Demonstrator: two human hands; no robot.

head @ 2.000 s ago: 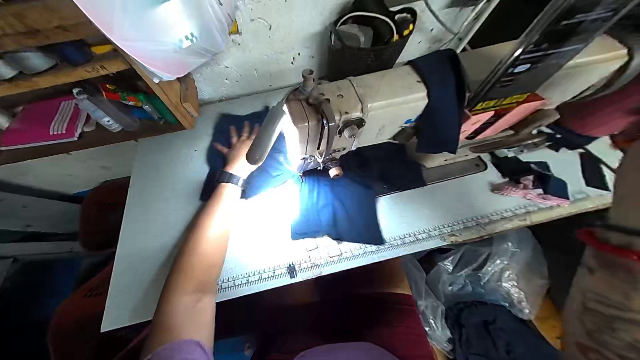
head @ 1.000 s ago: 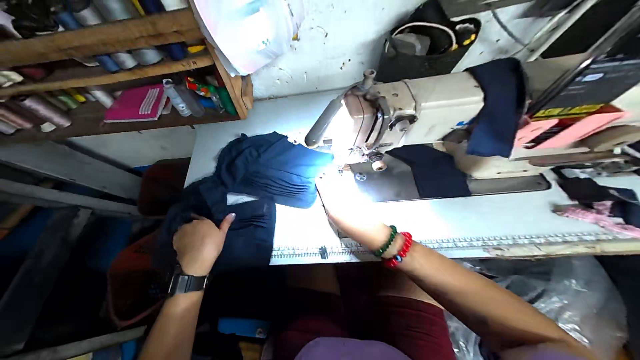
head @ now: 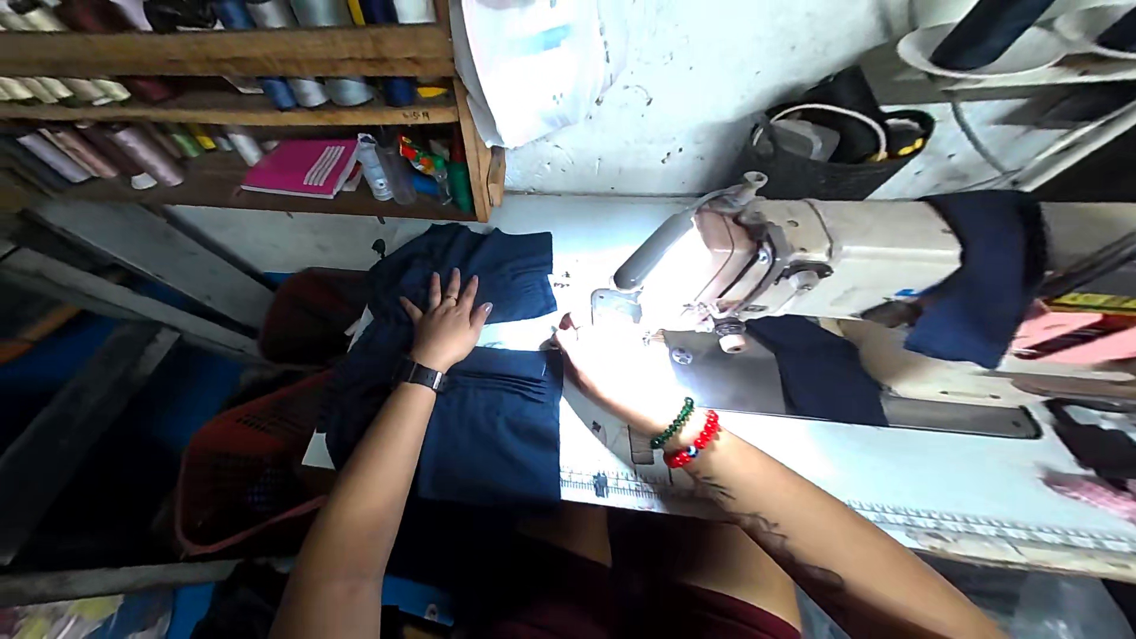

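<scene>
A dark navy garment (head: 497, 435) with gathered folds lies spread over the left part of the white sewing table. My left hand (head: 448, 328), with a black watch at its wrist, rests flat on the garment, fingers spread. My right hand (head: 612, 364), wearing green and red bead bracelets, lies at the garment's right edge beside a pale gap between its two parts; glare partly hides its fingers, so its grip is unclear. The lit head of an industrial sewing machine (head: 728, 266) stands to the right. Another navy piece (head: 821, 368) lies beneath the machine's arm.
Wooden shelves (head: 231, 115) with thread spools and a pink notebook (head: 306, 169) stand at the upper left. A navy cloth (head: 981, 275) hangs over the machine arm. A black container (head: 825, 146) is behind it. A measuring tape (head: 621, 484) runs along the table's front edge.
My left hand has moved from the garment's lower left part onto its middle. The garment now lies flatter, with both parts spread. Two seconds ago, navy fabric lay at the needle area.
</scene>
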